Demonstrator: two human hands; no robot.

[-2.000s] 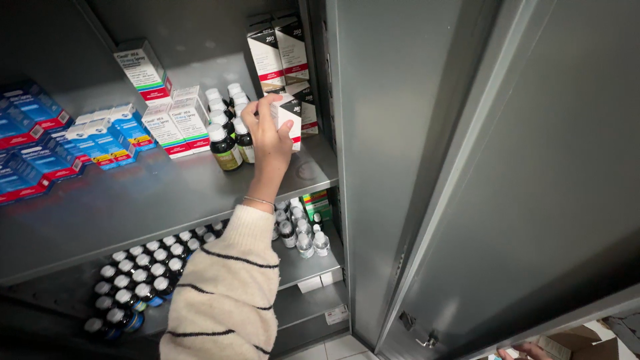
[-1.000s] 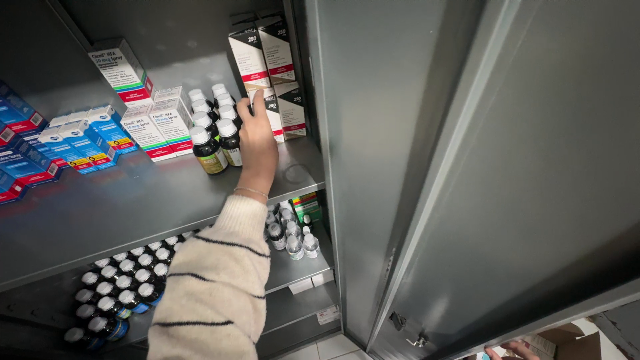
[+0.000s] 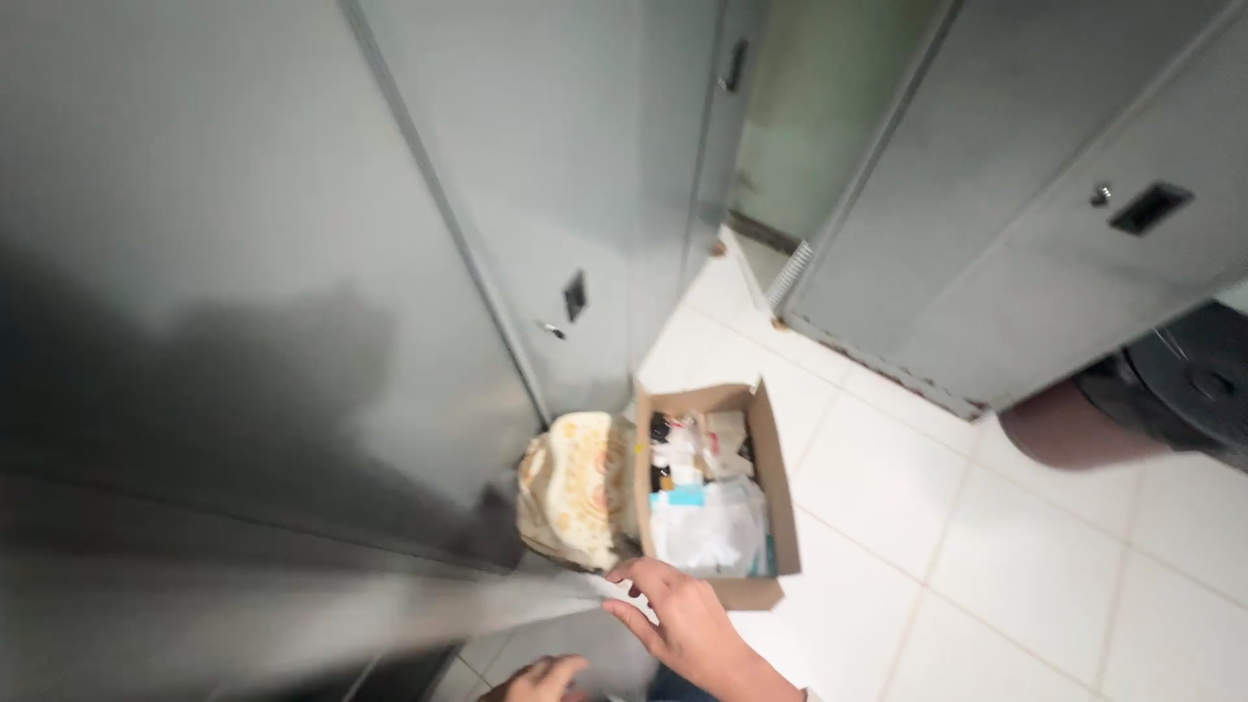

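Observation:
My right hand (image 3: 678,619) is at the bottom centre, thumb and forefinger apart beside the blurred edge of a grey metal cabinet door (image 3: 409,609); whether they touch it I cannot tell. Lower left of it, my left hand (image 3: 544,678) is blurred and partly cut off by the frame, with no held thing visible. Just beyond the right hand, an open cardboard box (image 3: 777,478) stands on the tiled floor, holding clear plastic packaging (image 3: 710,526), small dark bottles and cartons. A cream patterned cloth or bag (image 3: 575,483) lies left of the box.
Grey metal cabinets (image 3: 546,146) with handles and locks rise at left and centre. Another grey cabinet (image 3: 975,224) stands at the right, rusty along its bottom edge. A dark lidded bin or container (image 3: 1194,375) is at the right edge. White floor tiles (image 3: 877,487) lie between.
The view has swung right and down, away from the shelves. My left hand was at white, black and red cartons on the shelf; now it is low in view, away from them.

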